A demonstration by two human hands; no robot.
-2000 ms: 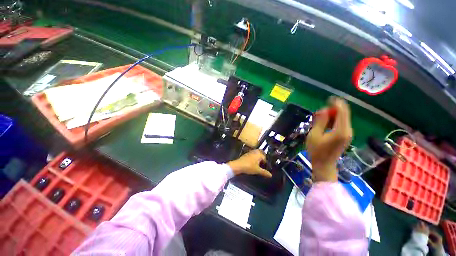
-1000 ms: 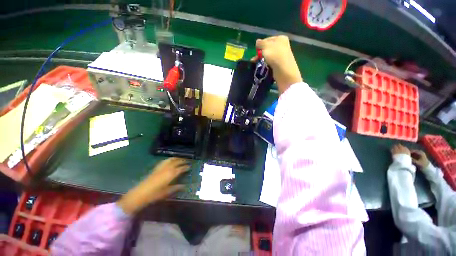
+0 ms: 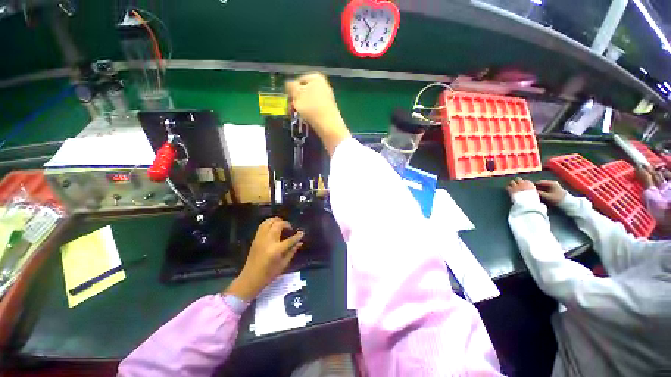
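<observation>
Two black toggle presses stand side by side. My right hand (image 3: 313, 101) is closed around the top of the right press (image 3: 298, 162), over its lever handle, which it mostly hides. My left hand (image 3: 271, 254) is at the base of the right press with its fingertips together near the plate; I cannot tell whether they pinch a part. The left press (image 3: 187, 158) has its red lever handle (image 3: 162, 162) free. A black workpiece (image 3: 296, 302) lies on the taped white paper sheet (image 3: 274, 318) in front of the presses.
A grey-white control box (image 3: 103, 184) and a yellow-white note pad (image 3: 92, 263) with a dark pen are left. A clear jar (image 3: 399, 140), blue box (image 3: 421, 190), white strips (image 3: 471, 269) and propped red compartment tray (image 3: 491, 136) are right. Another person's hands (image 3: 535, 190) rest beyond.
My left hand has moved right, from the bench to the right press's base. My right hand stays on the lever as the view turns right. The black workpiece remains on the sheet.
</observation>
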